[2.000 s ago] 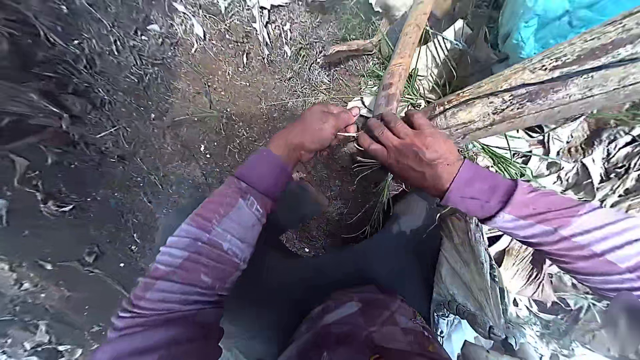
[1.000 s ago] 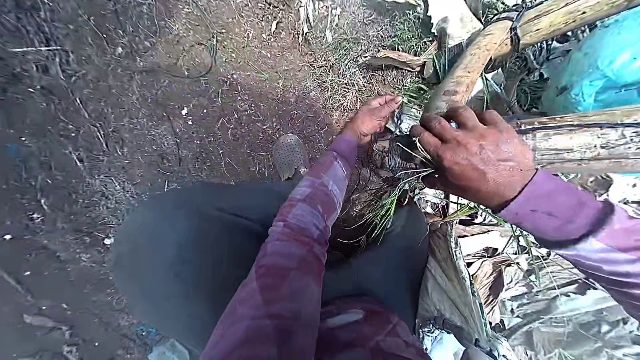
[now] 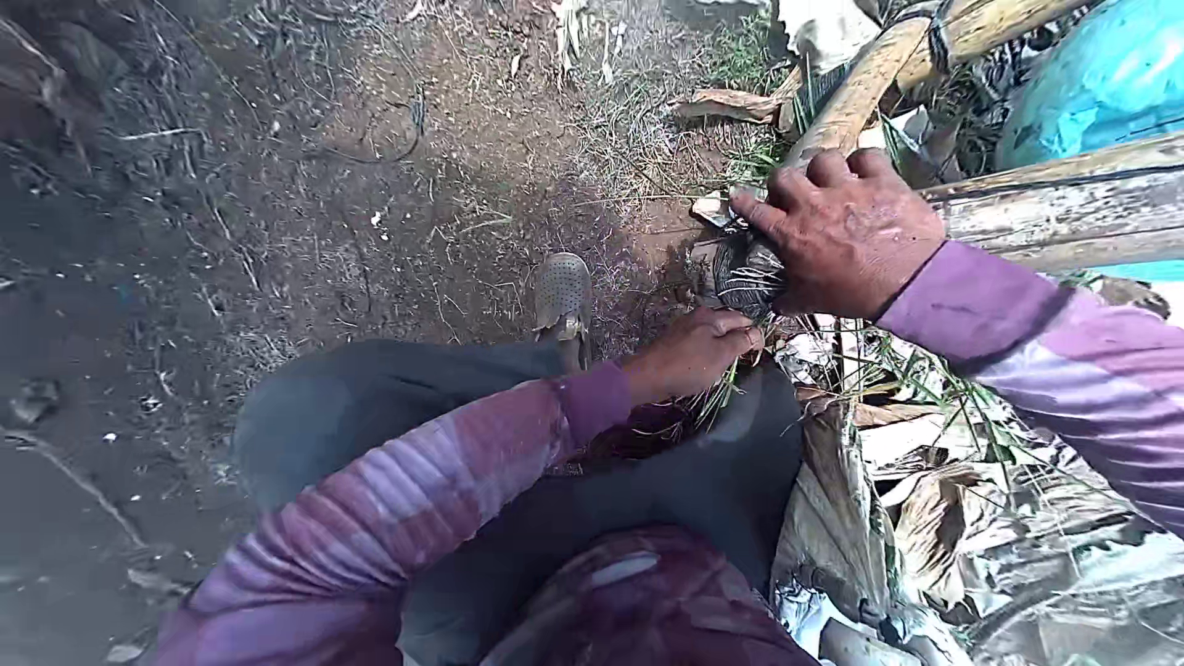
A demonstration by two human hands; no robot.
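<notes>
My right hand (image 3: 846, 231) rests around the near end of a wooden pole (image 3: 846, 106), its fingers curled over the wood. Dark cord or wire (image 3: 747, 273) is wound in a bundle at that end, just left of the palm. Close below the bundle, my left hand (image 3: 698, 351) has its thumb and fingers pinched together near strands of green grass (image 3: 717, 398); what lies between the fingertips is too small to tell.
A thick pale pole (image 3: 1064, 208) runs off to the right. A turquoise plastic bag (image 3: 1096, 83) lies at upper right. Dry leaves (image 3: 934, 518) cover the lower right. My perforated shoe (image 3: 562, 291) stands on bare soil. Another pole (image 3: 994, 37) is tied at the top.
My left hand has moved from the upper left side of the pole end to below the wound bundle. My right hand stays on the pole. The view has shifted since the oldest frame.
</notes>
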